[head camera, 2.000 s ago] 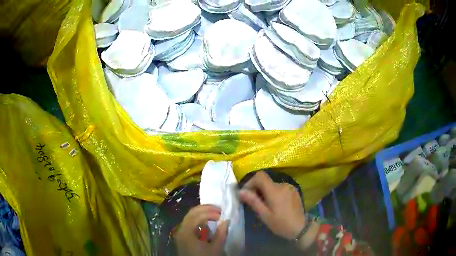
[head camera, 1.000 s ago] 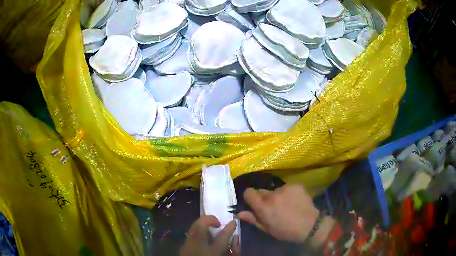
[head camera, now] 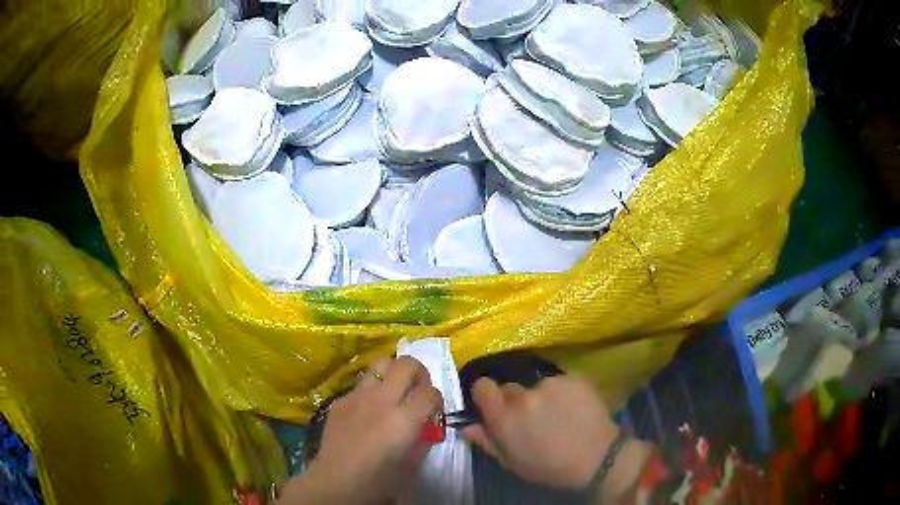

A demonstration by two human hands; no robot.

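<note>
A narrow folded white piece (head camera: 450,471) lies upright in front of me, at the yellow sack's near edge. My left hand (head camera: 380,424) grips it from the left and covers part of it. A small bright red item (head camera: 433,428) shows at my left fingertips; I cannot tell what it is. My right hand (head camera: 548,431) is closed on a small dark pointed tool (head camera: 459,419), whose tip is at the white piece beside the red item. The tool's handle is hidden in the hand.
The open yellow sack (head camera: 395,310) holds many stacked white rounded pieces (head camera: 429,107). A yellow flap with dark handwriting (head camera: 94,365) hangs at left. At right, a blue crate (head camera: 747,380) holds white lettered pieces (head camera: 765,333) and red parts (head camera: 807,424).
My left hand has moved up along the white piece and covers more of its left side. The red item shows again at its fingertips. My right hand has shifted slightly left.
</note>
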